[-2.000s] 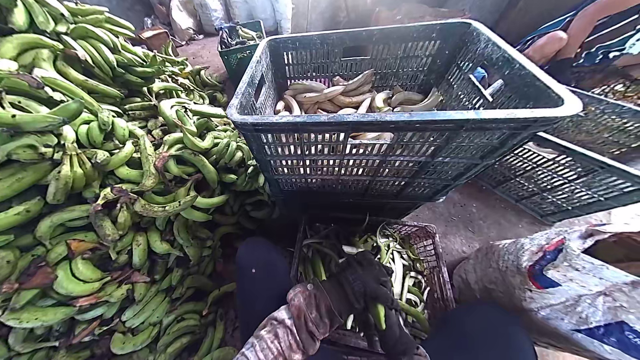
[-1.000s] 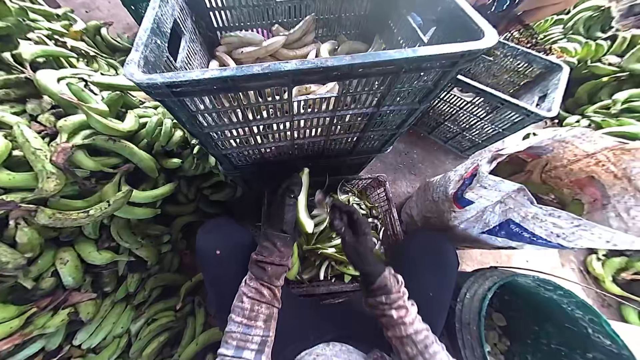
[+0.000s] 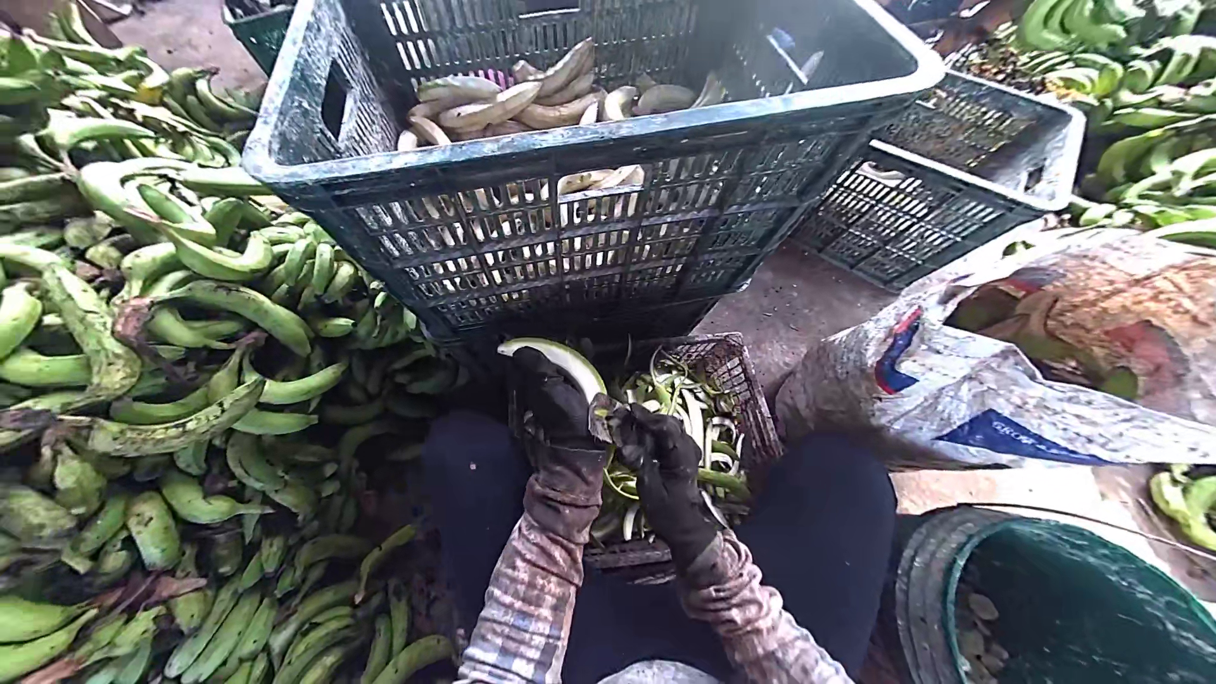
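Observation:
My left hand, in a dark glove, is closed around a partly peeled green plantain, which curves up over the fingers. My right hand, gloved too, grips a small blade at the plantain's lower end; its handle is hidden by the fingers. Under both hands, between my knees, a dark plastic crate holds strips of green and pale peel. Just beyond stands a large green plastic crate with peeled plantains inside.
Unpeeled green plantains are heaped on the left. At right are another plastic crate, a woven sack with plantain peels in its mouth, and a green bucket with pale pieces inside. More green plantains lie at the upper right.
Since one second ago, my hands have come together at the plantain, which now tilts to the left and shows more pale flesh. The view has shifted.

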